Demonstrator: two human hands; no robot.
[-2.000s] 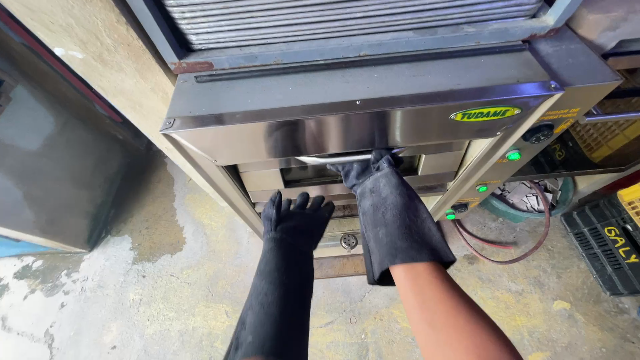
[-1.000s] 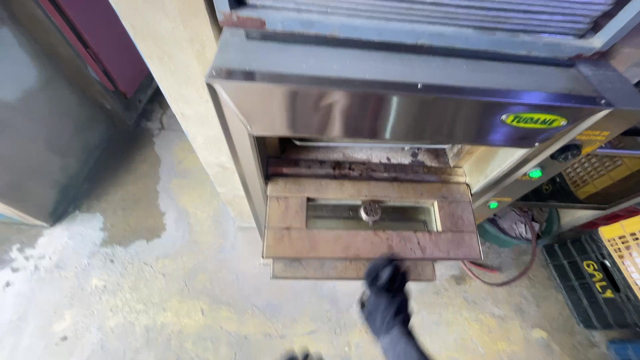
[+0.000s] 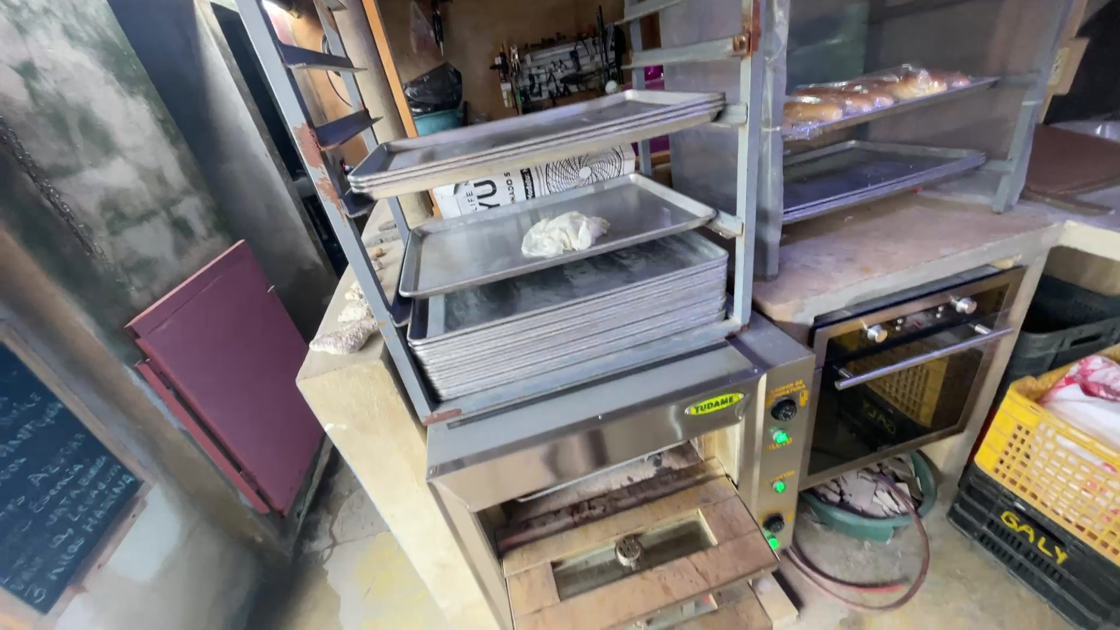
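Note:
Neither of my hands shows in the head view now. The stainless steel Tudame oven (image 3: 604, 446) has its upper door (image 3: 643, 560) lowered, with a small window and a round metal fitting on it. Part of the baking chamber shows behind the door. Above the oven, a metal rack (image 3: 748, 175) holds a tall stack of sheet pans (image 3: 569, 324). A single sheet pan (image 3: 472, 254) over the stack carries a crumpled whitish cloth or plastic (image 3: 564, 234). Several nested pans (image 3: 542, 136) rest higher up.
Wrapped bread loaves (image 3: 862, 96) lie on a tray at the right. Below the counter (image 3: 910, 236) are a built-in oven (image 3: 910, 376), a green tub (image 3: 875, 521) with a hose (image 3: 919, 560) beside it, and a yellow crate (image 3: 1067, 437) on a black crate (image 3: 1024, 542). A maroon panel (image 3: 236, 376) leans at left.
The oven's upper door, closed two seconds ago with my right gloved hand at its handle, is now lowered. Both gloved hands have left the view. The view has swung upward.

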